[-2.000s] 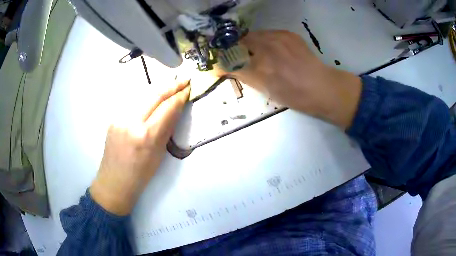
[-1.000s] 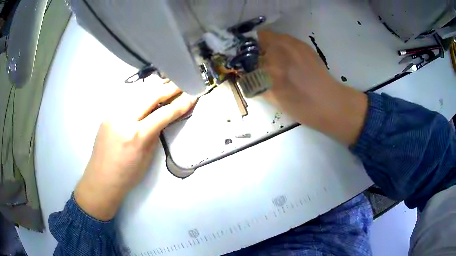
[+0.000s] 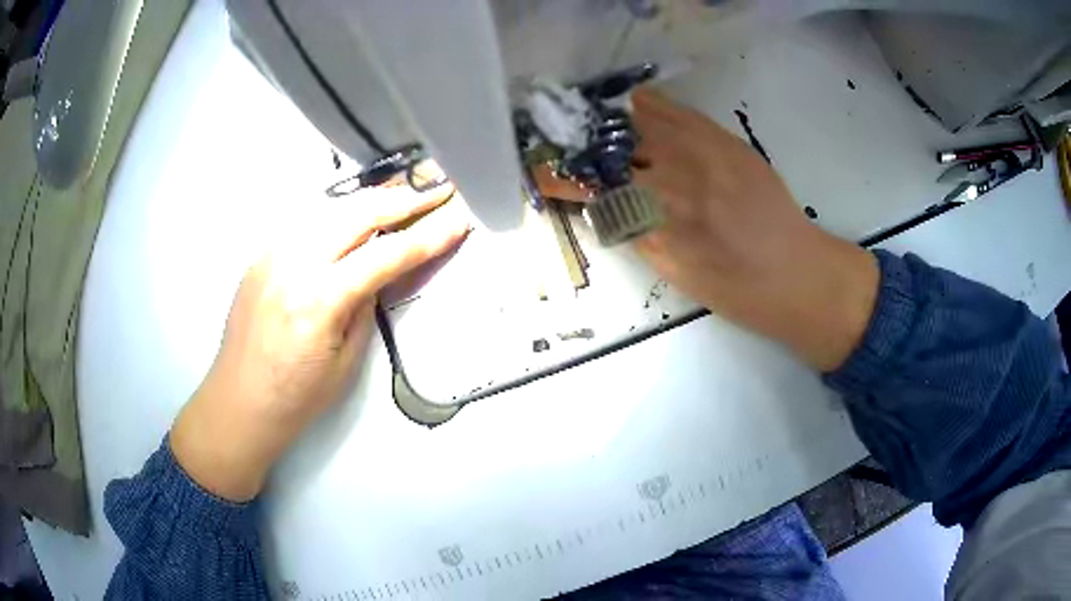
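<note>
The white head of the sewing machine [image 3: 411, 94] stands over the bright needle area and hides part of the work spot. My left hand [image 3: 311, 305] lies on the bed left of the needle, fingertips at the machine head, fingers slightly apart; what is under them is hidden or lost in glare. My right hand [image 3: 734, 217] is behind and right of the ridged thumb screw [image 3: 624, 215], its fingers reaching toward the needle, tips mostly hidden. A narrow brownish strip [image 3: 568, 247] lies on the needle plate [image 3: 505, 340] below the needle. No cloth is clearly visible between the hands.
Long green cloth pieces [image 3: 47, 305] with grey-brown ends lie at the table's left. A red stick [image 3: 981, 153] and dark metal tool [image 3: 987, 179] lie at the right. The white table [image 3: 529, 505] has a printed ruler near its front edge, above the blue plaid apron [image 3: 728, 564].
The machine head, thumb screw and bed have shifted right in the picture as the view moved. My right hand stays beside the thumb screw. My left hand's fingertips remain close to the needle area.
</note>
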